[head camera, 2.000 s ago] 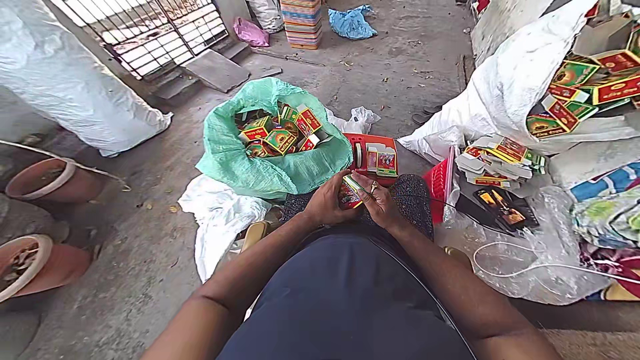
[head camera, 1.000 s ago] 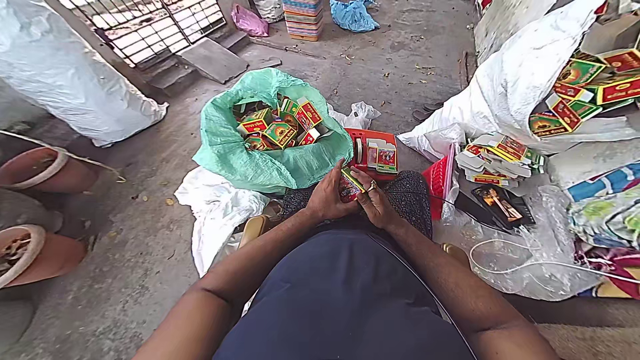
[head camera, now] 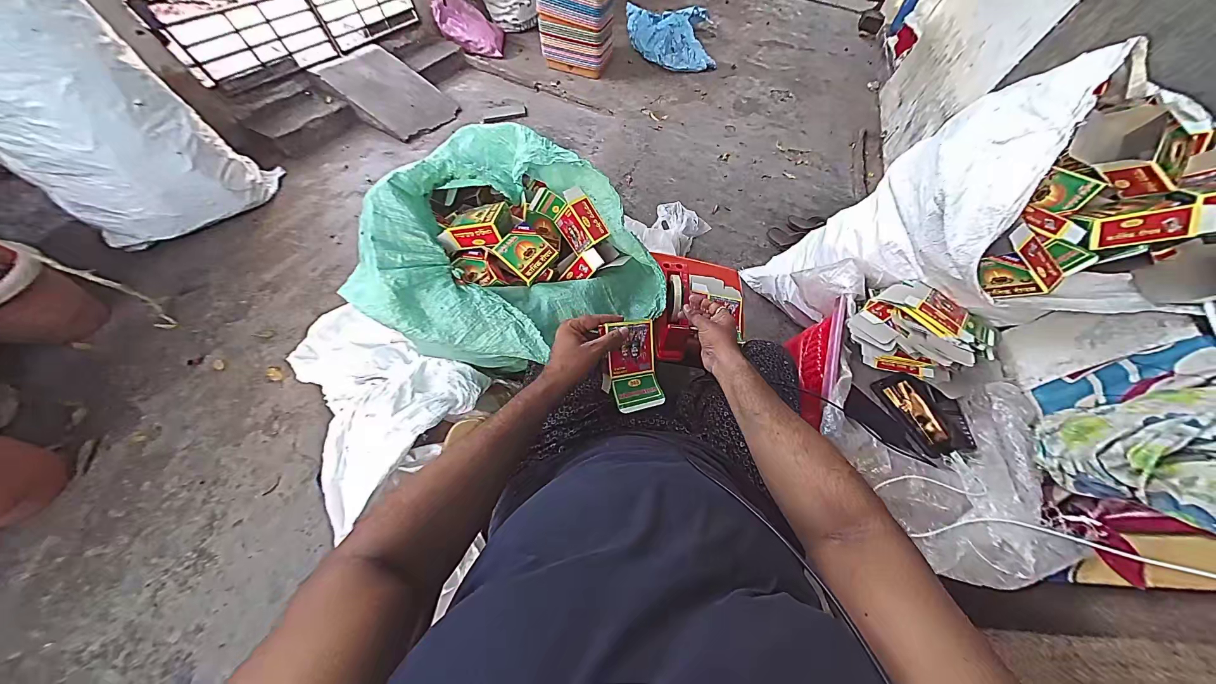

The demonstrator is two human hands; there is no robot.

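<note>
My left hand [head camera: 582,350] grips a printed cardboard box [head camera: 632,356] in red, yellow and green, its green end flap hanging down over my lap. To its right, my right hand [head camera: 712,328] is raised at a red plastic tape dispenser [head camera: 674,332] with a roll in it; whether its fingers hold anything is too small to tell. Another printed carton [head camera: 730,296] rests on the right part of the dispenser. Just beyond my left hand stands a green woven sack [head camera: 408,275] filled with similar folded boxes [head camera: 524,253].
On the right, a white sack [head camera: 936,204] spills boxes; flattened cartons [head camera: 926,328] lie below it, near a red basket [head camera: 809,366] and clear plastic [head camera: 988,532]. White cloth [head camera: 380,389] lies at left, with clay pots [head camera: 47,309] farther out. A blue bag [head camera: 669,38] lies ahead.
My hands were close together around a small box before; now they are apart, the right one over by the red dispenser. The box in my left hand shows its printed face and hanging flap.
</note>
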